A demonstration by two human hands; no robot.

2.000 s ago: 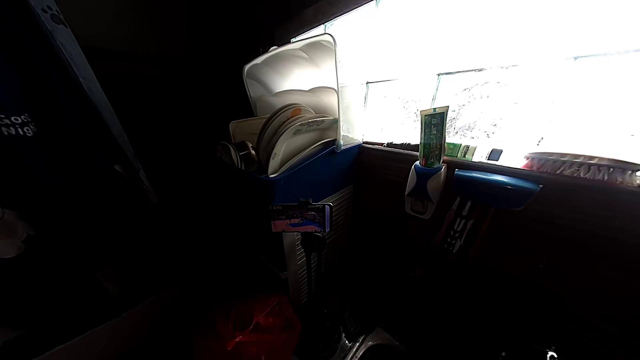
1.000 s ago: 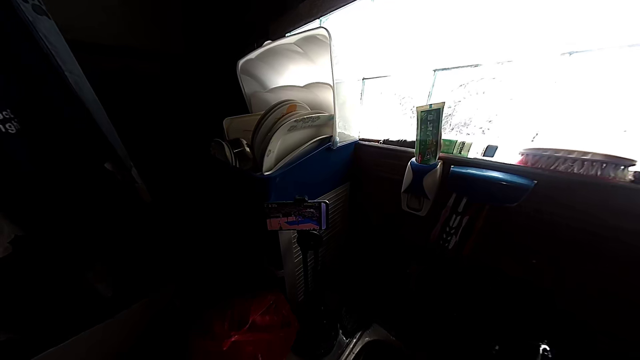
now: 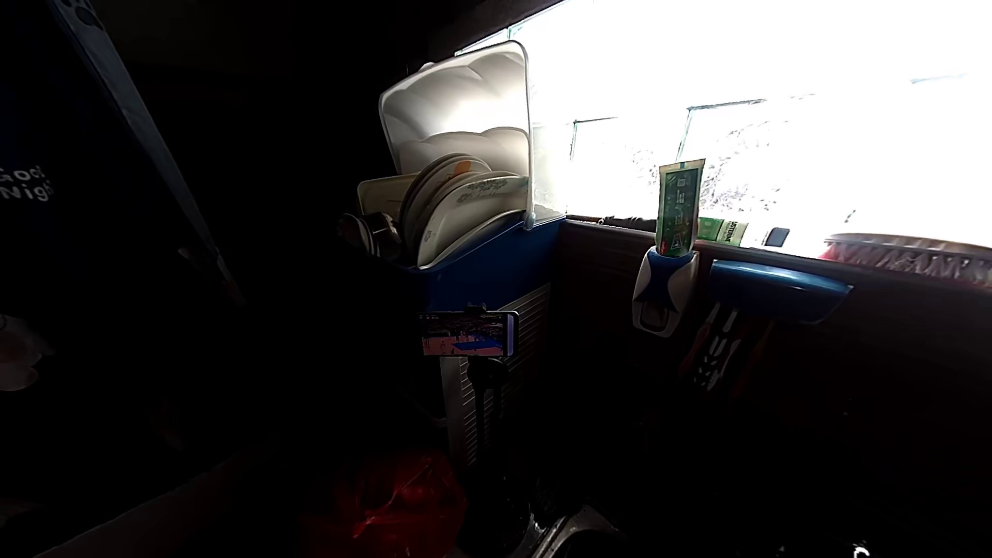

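Neither my left hand nor my right hand can be seen; deep shadow covers the lower part of the view. Several plates (image 3: 473, 209) stand on edge in a blue dish rack (image 3: 496, 252), under its raised pale lid (image 3: 465, 101). A smartphone (image 3: 468, 334) sits sideways in a dark holder before the rack, its screen lit. To the right, a green toothpaste tube (image 3: 679, 208) stands upright in a white and blue wall dispenser (image 3: 665, 293). Beside it, toothbrushes (image 3: 721, 349) hang below a blue holder (image 3: 779, 291).
A scrubbing brush (image 3: 914, 256) lies on the sill of a very bright window, near another green tube (image 3: 721, 231). Red plastic (image 3: 403, 504) shows at the bottom, left of a metal sink rim (image 3: 570, 531). Dark cloth with printed lettering (image 3: 27, 184) hangs at the far left.
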